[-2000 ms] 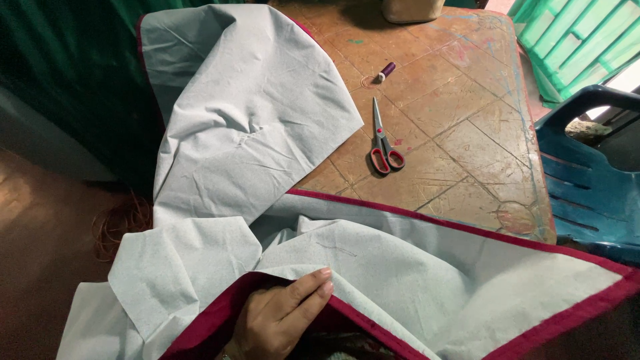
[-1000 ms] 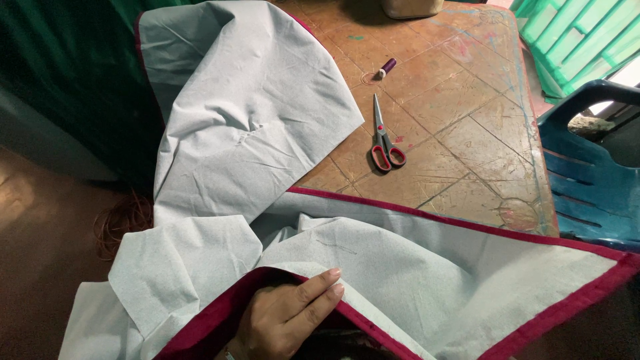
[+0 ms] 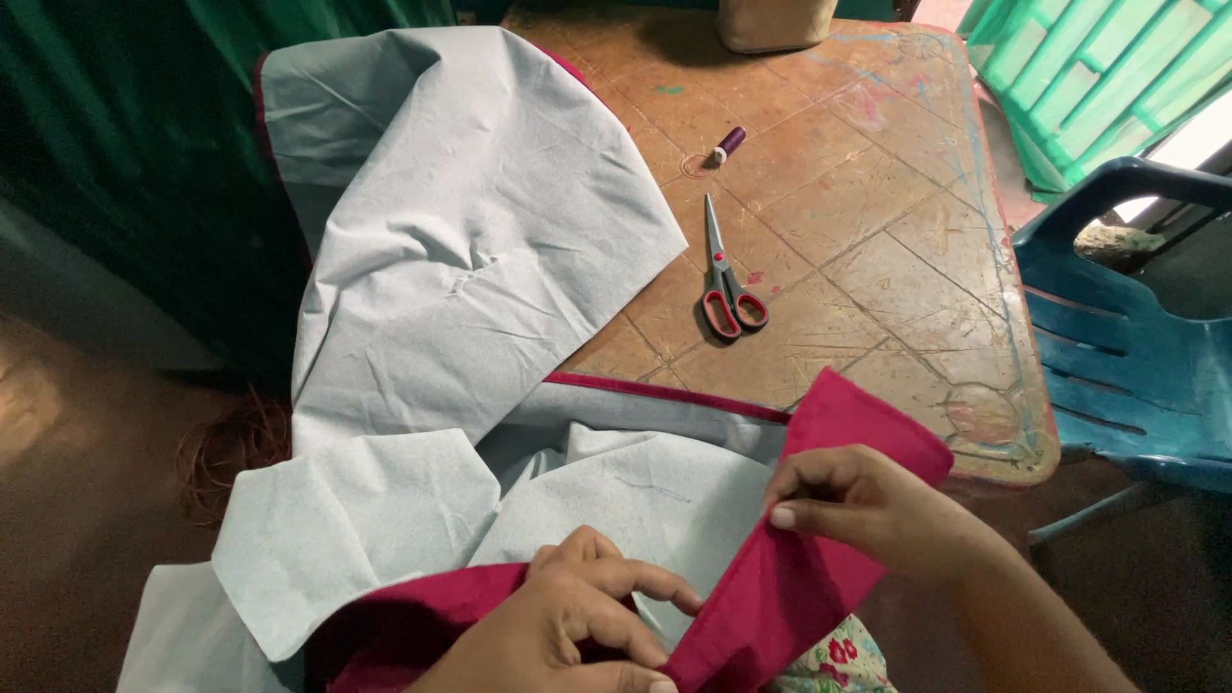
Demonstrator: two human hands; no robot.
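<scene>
A large light grey cloth point(image 3: 462, 202) with a crimson border lies over the table's left part and hangs toward me. My right hand point(image 3: 866, 510) pinches the stitched edge of the crimson fabric point(image 3: 818, 587), whose corner rises over the table's near edge. Lower and further left, my left hand point(image 3: 587, 616) holds the same crimson fabric between thumb and fingers. Scissors point(image 3: 727, 279) with black and red handles rest on the table, blades together, beside the cloth. Beyond them lies a spool of dark purple thread point(image 3: 731, 144).
The brown table point(image 3: 895, 298) has a worn, tile-patterned top. A beige container point(image 3: 775, 24) stands at its far edge. A blue plastic chair point(image 3: 1116, 337) is at the right, a green curtain point(image 3: 125, 144) at the left. Tangled cord point(image 3: 236, 457) lies on the floor.
My right hand has come into view at the right, holding up a crimson section. The grey cloth's bordered corner no longer spreads across the lower right.
</scene>
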